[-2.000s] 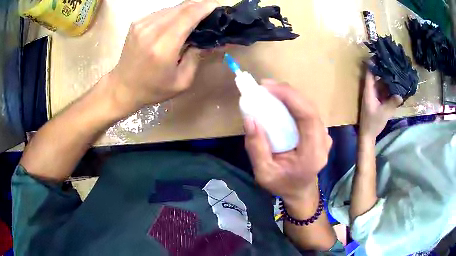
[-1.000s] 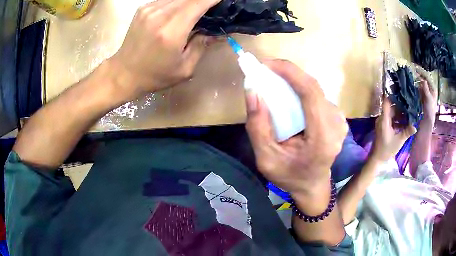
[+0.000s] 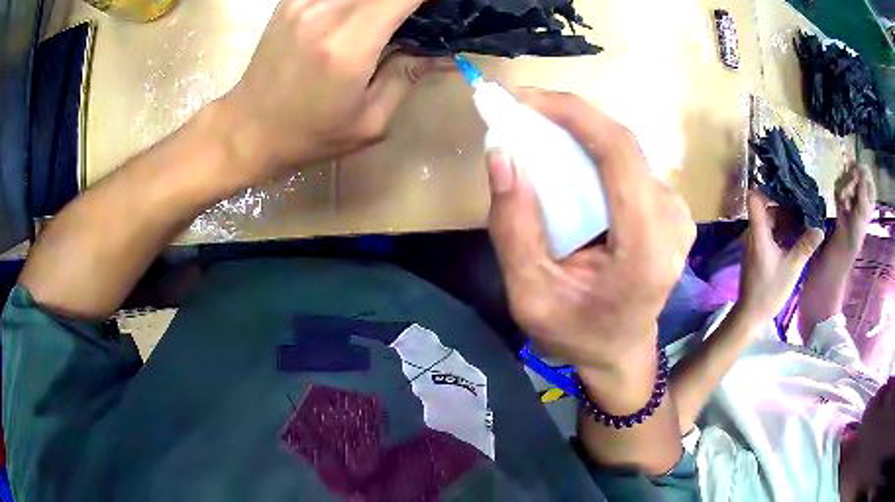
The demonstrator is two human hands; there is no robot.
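Note:
My left hand [image 3: 312,83] holds a bunch of ragged black pieces [image 3: 496,29] at the top of the view; its fingertips and the top of the bunch are partly cut off by the edge. My right hand [image 3: 599,225] is closed around a white squeeze glue bottle [image 3: 554,176], tilted up to the left. The bottle's blue tip [image 3: 468,69] is at the lower edge of the black bunch; whether it touches cannot be told.
A small printed packet [image 3: 726,39] lies right of centre on the tan tabletop [image 3: 393,196]. At right a co-worker's hands [image 3: 775,250] are by a black bunch [image 3: 788,176]. Another black bunch [image 3: 839,83] lies beyond. A yellow-labelled bottle [image 3: 132,8] is cut off at top left.
The glue bottle's tip has come up to the lower edge of the black bunch. The view has shifted, so the bunch sits higher. The co-worker's black bunch has moved nearer the table's edge.

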